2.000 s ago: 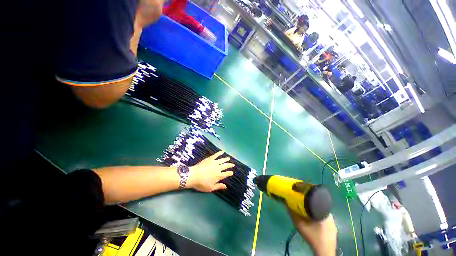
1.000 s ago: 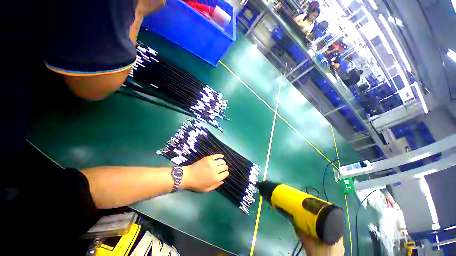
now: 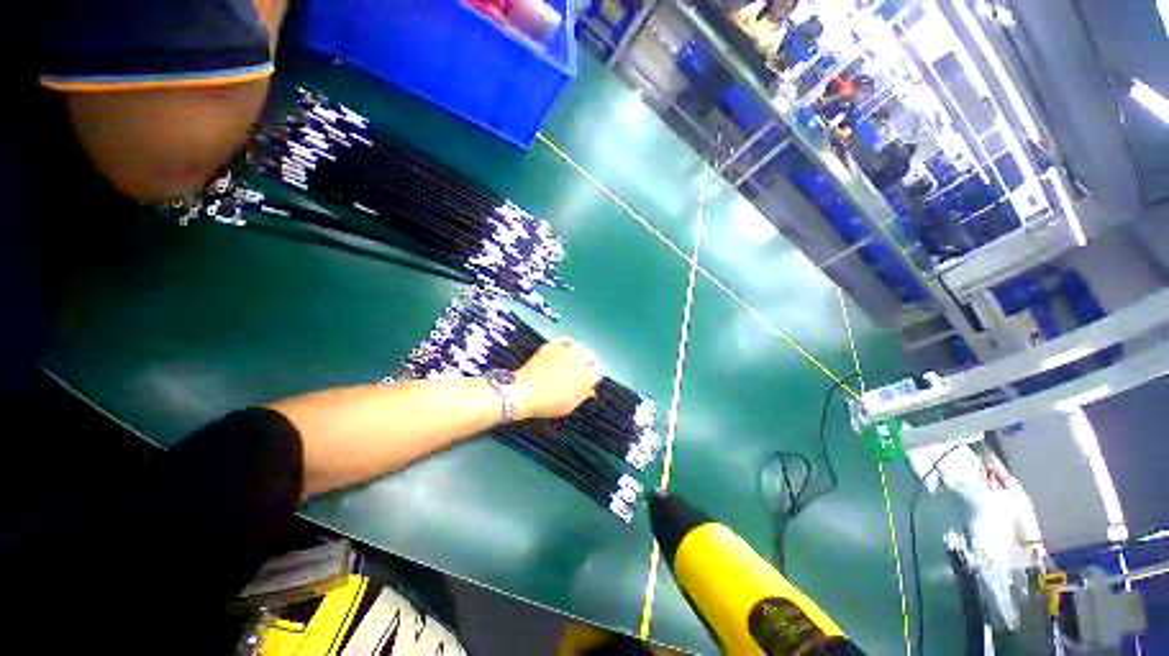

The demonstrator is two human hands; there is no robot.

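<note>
My left hand (image 3: 560,379), bare with a wristwatch, lies over the middle of a row of short black cables (image 3: 583,459) with its fingers curled onto them. The row's white ends show at both sides, and its right end is split into two groups with a gap. A yellow heat gun (image 3: 744,577) with a black front points its nozzle at the lower group's white ends. The gun's rear is cut off by the bottom edge, and my right hand is not in view.
A larger stack of black cables (image 3: 404,192) lies behind, near a coworker's arm (image 3: 160,135). A blue bin (image 3: 449,71) stands at the back. A thin cord (image 3: 827,468) loops on the green table (image 3: 308,320). A white block (image 3: 897,395) and clear plastic (image 3: 987,513) are at the right.
The cable row's right end has split into two groups. My left hand has moved slightly up the row. The heat gun has dropped lower in the picture, taking my right hand out of view.
</note>
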